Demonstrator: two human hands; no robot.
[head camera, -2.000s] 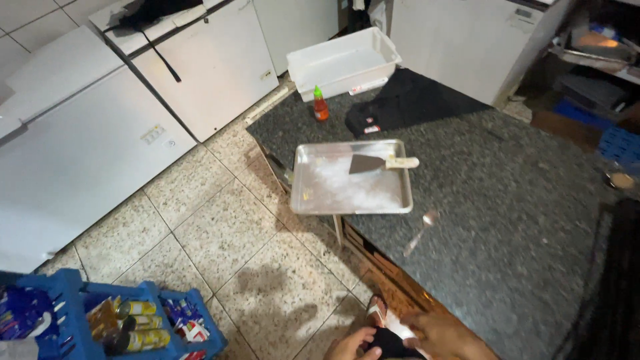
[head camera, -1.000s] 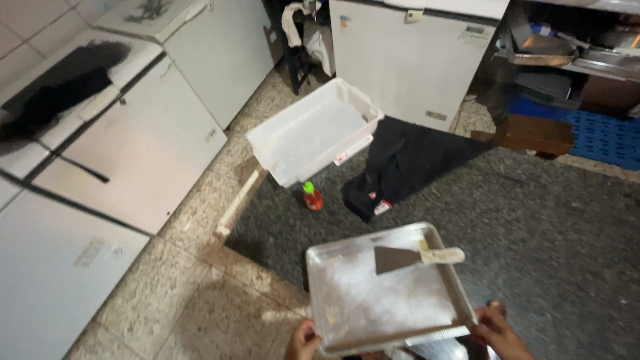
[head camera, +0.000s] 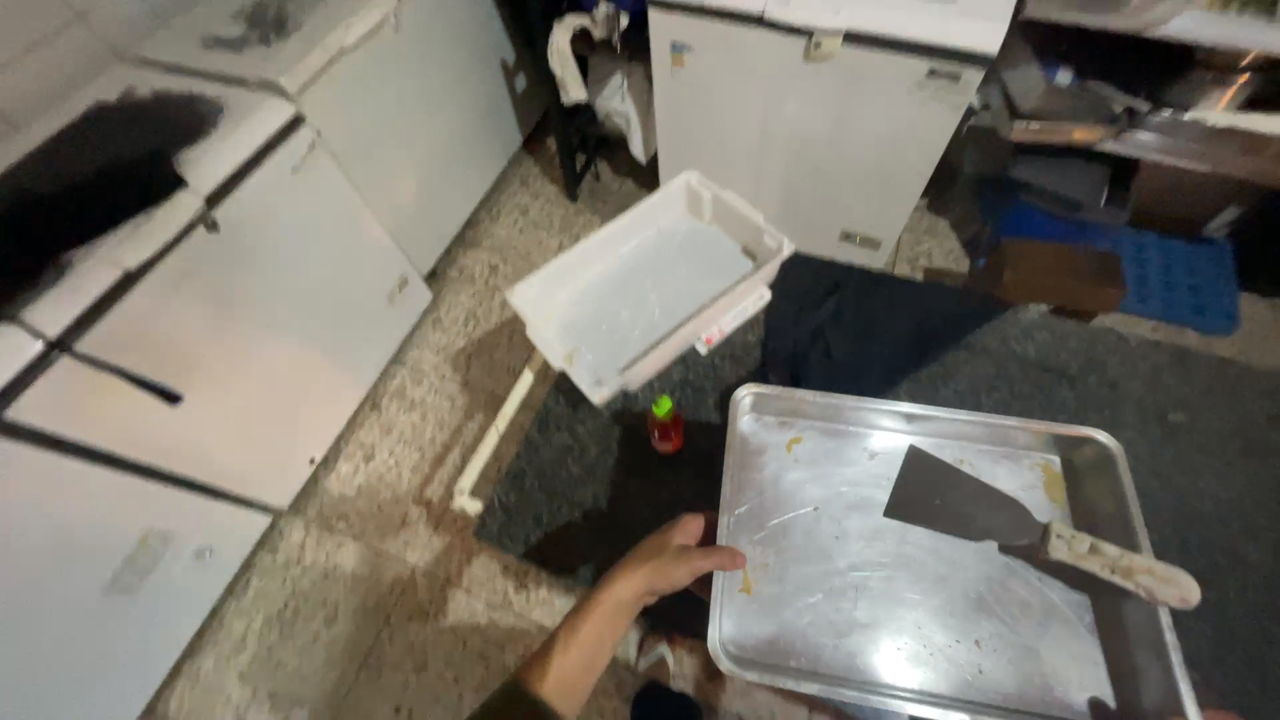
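A metal sheet pan (head camera: 900, 620) is held up at the lower right, over the dark countertop. My left hand (head camera: 685, 562) grips its left rim, the thumb over the edge and the fingers hidden below. Only the fingertips of my right hand (head camera: 1225, 714) show at the bottom right corner of the pan; its grip is mostly out of frame. Inside the pan lies a wide-bladed scraper (head camera: 960, 500), its light handle (head camera: 1120, 565) resting across the right rim. Yellowish residue marks the pan in spots.
A white plastic bin (head camera: 650, 290) stands at the counter's far left corner, with a small red bottle with a green cap (head camera: 666, 425) before it. Dark cloth (head camera: 850, 320) lies beside the bin. White chest freezers (head camera: 220, 330) line the left; a blue crate (head camera: 1180, 280) is at far right.
Two seconds ago the pan lay on the counter with both hands below it. Both hands have since taken hold of it and raised it. The spoon seen beside it earlier is out of sight.
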